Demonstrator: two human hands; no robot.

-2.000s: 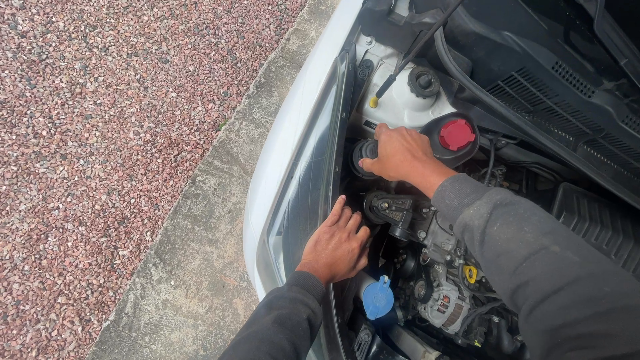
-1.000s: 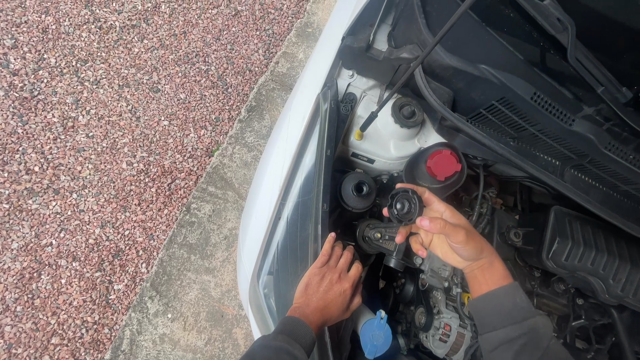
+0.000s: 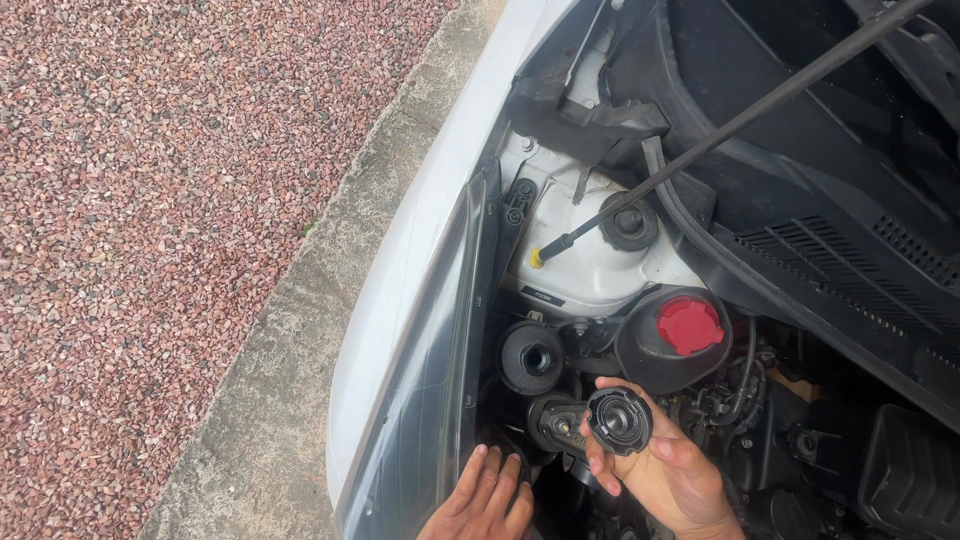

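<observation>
My right hand (image 3: 671,469) holds a round black plastic reservoir cap (image 3: 620,421) between its fingers, with the cap's hollow underside facing up toward me. Up and to the left of it, the black fluid reservoir (image 3: 532,358) stands uncapped, its round filler neck showing. My left hand (image 3: 487,499) rests with spread fingers at the inner edge of the headlight (image 3: 420,420), holding nothing that I can see. A red cap (image 3: 689,325) sits on the dark tank beside the uncapped reservoir.
A hood prop rod (image 3: 720,135) slants across the upper right from its yellow-tipped end near the white strut tower (image 3: 600,277). The white fender (image 3: 442,180) borders a concrete strip (image 3: 300,300) and reddish gravel (image 3: 187,187). Engine parts and hoses lie at the lower right.
Two seconds ago my right hand was on top of the reservoir; now it is off to the right with the cap, and the filler neck is exposed. My left hand stays by the headlight.
</observation>
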